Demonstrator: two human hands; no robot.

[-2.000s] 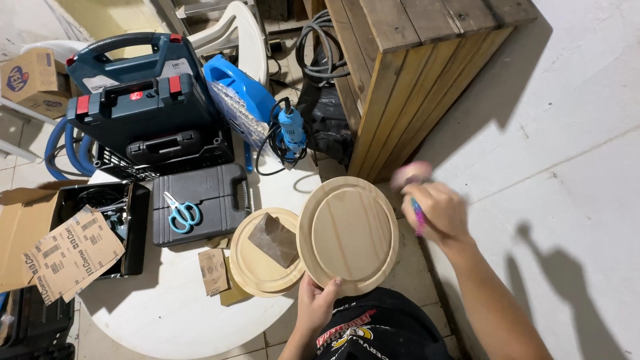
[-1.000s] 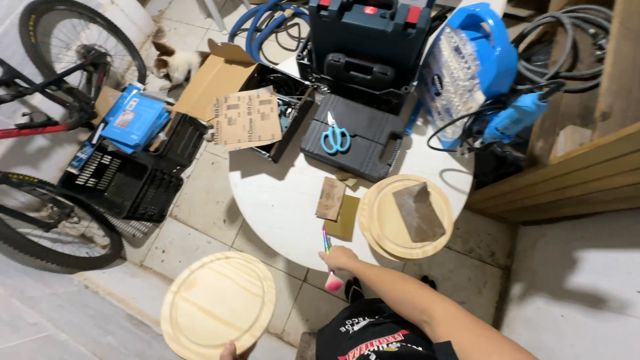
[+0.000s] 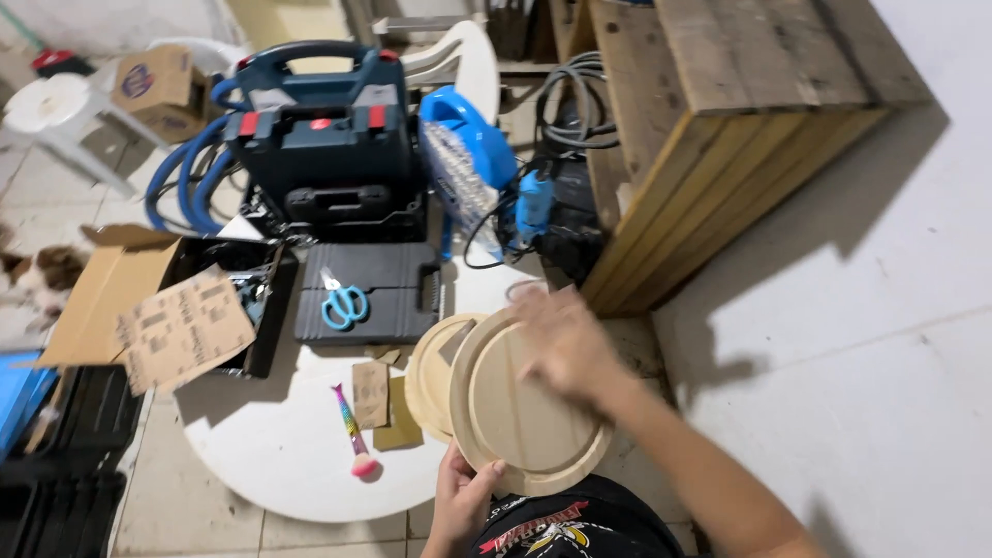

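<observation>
My left hand (image 3: 465, 492) grips the lower edge of a round wooden board (image 3: 519, 411) with a groove near its rim, thumb on top. Blurred, my right hand (image 3: 562, 341) is over the board's upper right; whether it touches the face I cannot tell. A second round board (image 3: 426, 380) lies on the white table behind, partly covered, with a piece of sandpaper (image 3: 457, 341) on it. Left of it are a folded brown paper piece (image 3: 370, 394), a tan sheet (image 3: 400, 422) and a makeup brush (image 3: 354, 430) with pink bristles and a rainbow handle.
On the round white table (image 3: 310, 473) are a dark tool case (image 3: 372, 271) with blue-handled scissors (image 3: 342, 304) and an open cardboard box (image 3: 116, 287). Behind stand stacked tool cases (image 3: 325, 147) and a blue power tool (image 3: 533, 205). A wooden crate (image 3: 697, 155) stands at right, against a white wall.
The brush, in my right hand in both earlier frames, now lies on the table. The held board has come back from the left over the table's edge, and my right hand is over it.
</observation>
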